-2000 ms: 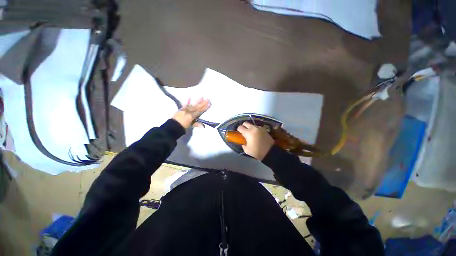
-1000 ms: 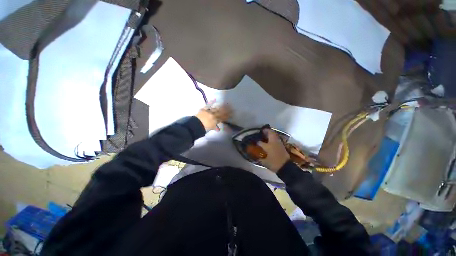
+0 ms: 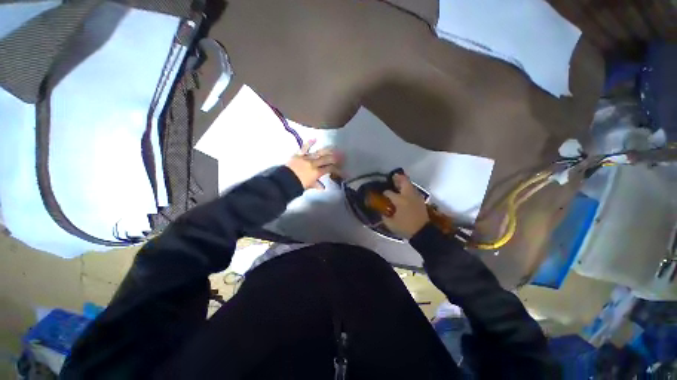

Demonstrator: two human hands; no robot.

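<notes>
A pale garment panel [image 3: 256, 152] lies on the brown table cover in front of me, its notched edge away from me. A narrow dark seam strip [image 3: 286, 126] runs along it towards my left hand. My left hand [image 3: 315, 167] rests on the panel with fingers spread, just left of the iron's tip. My right hand [image 3: 399, 211] is closed on the orange handle of the steam iron [image 3: 364, 199], which sits on the panel with its tip pointing left. The iron hides the seam beneath it.
Layered pale panels with dark stripes [image 3: 100, 119] lie at the left, over the table edge. More pale panels [image 3: 512, 37] lie at the far right. A yellow hose [image 3: 511, 223] loops right from the iron, near a blue flat area [image 3: 568, 241].
The view has shifted, so the table contents appear moved. The iron stays on the panel under my right hand, its tip close to my left hand, which still lies on the seam.
</notes>
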